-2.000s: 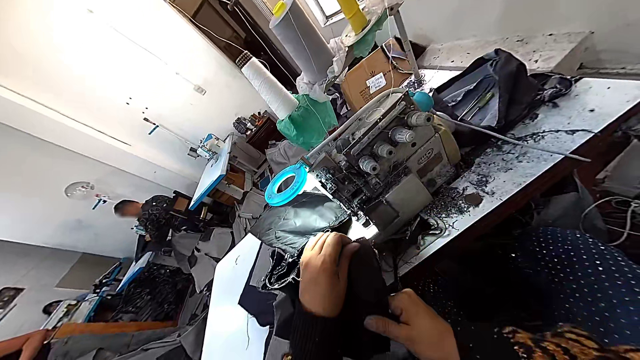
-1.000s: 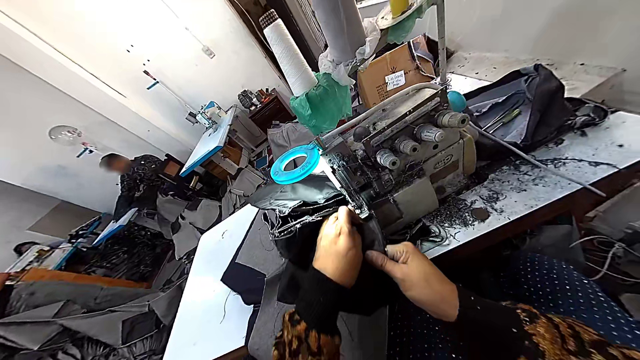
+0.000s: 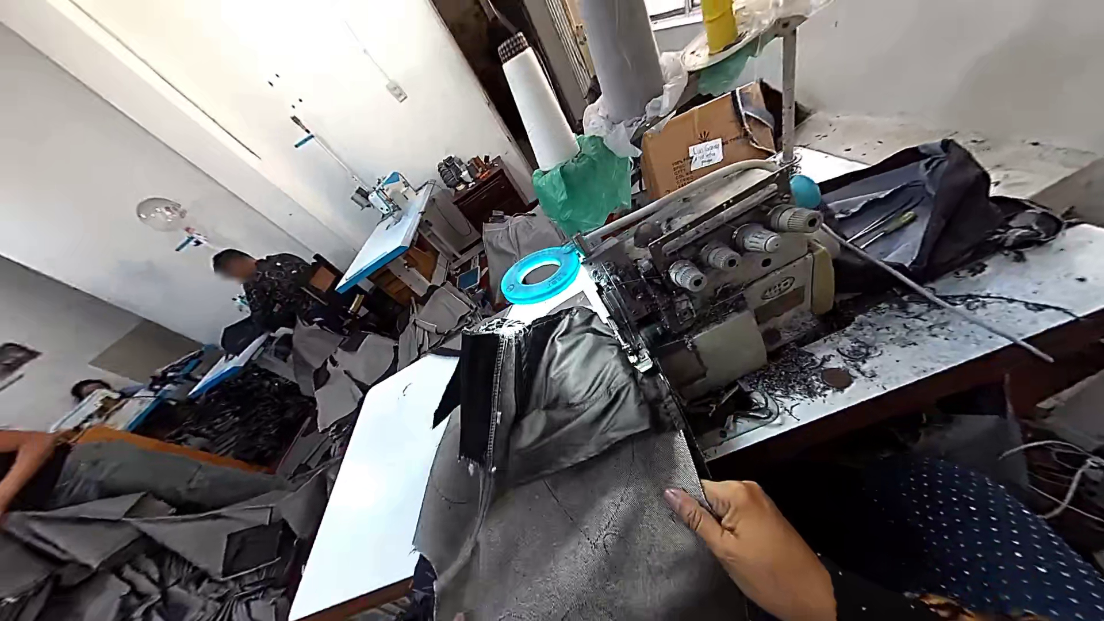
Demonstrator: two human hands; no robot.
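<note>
My right hand (image 3: 755, 548) pinches the right edge of a grey denim garment piece (image 3: 595, 526), thumb on top. The cloth spreads from the bottom of the view up to an overlock sewing machine (image 3: 733, 276). A shiny grey pocket lining (image 3: 573, 397) and a black strip (image 3: 479, 397) lie on its upper part. The cloth's upper right edge is beside the presser foot (image 3: 638, 355); whether it is under the foot, I cannot tell. My left hand is not plainly visible. A blue ring-shaped tape roll (image 3: 542, 274) sits left of the machine.
Lint and thread scraps (image 3: 811, 371) cover the table by the machine. Behind stand a white thread cone (image 3: 539, 103) and a cardboard box (image 3: 699, 142). A metal rod (image 3: 940, 302) slants over the right side. Grey cloth piles (image 3: 155, 535) and a person (image 3: 272, 285) are at left.
My left hand has gone from the cloth beside the presser foot. The dark bunched cloth now lies spread out as a grey panel, and my right hand is lower, at its edge.
</note>
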